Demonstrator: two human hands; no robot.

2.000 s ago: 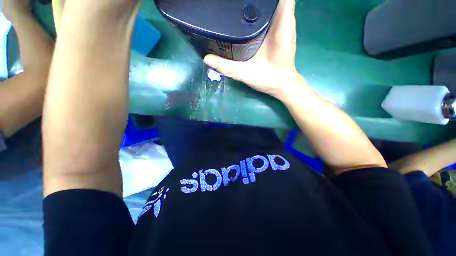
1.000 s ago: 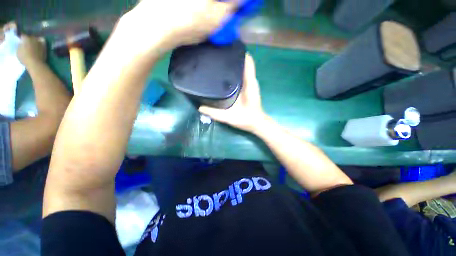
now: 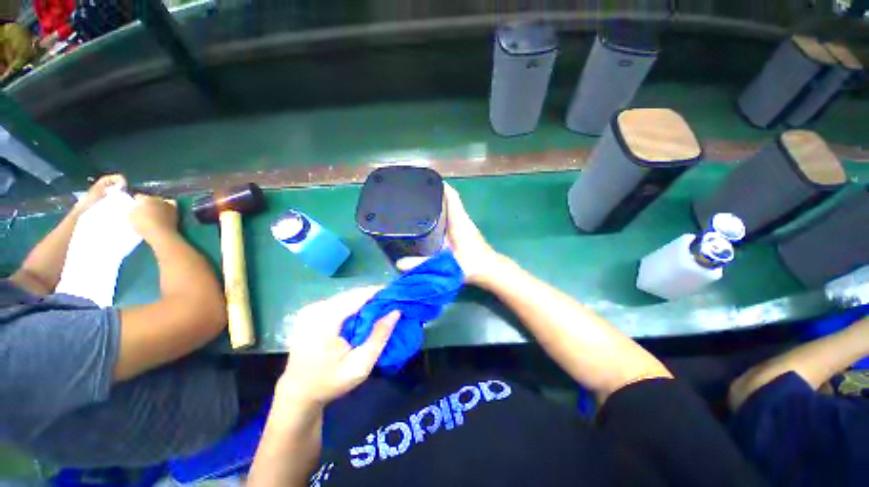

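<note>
A grey speaker unit (image 3: 400,204) stands in front of me with its dark end panel facing up. My right hand (image 3: 467,240) is around its right and near side, its fingers partly hidden behind the unit. My left hand (image 3: 335,350) holds a bunched bright blue cloth (image 3: 410,309) just in front of the unit's near side. The cloth overlaps the lower edge of the unit and my right thumb area. Whether it presses on the surface I cannot tell.
A blue bottle (image 3: 314,245) and a mallet (image 3: 235,271) are at left, beside a neighbour's arms holding a white sheet (image 3: 95,243). A white bottle (image 3: 678,268) with open lid and several speaker units (image 3: 634,171) stand at right and behind. Another person's arm is at far right.
My left hand and the blue cloth have come down from above the unit's far side to its near side. The view has widened; my right hand still holds the unit.
</note>
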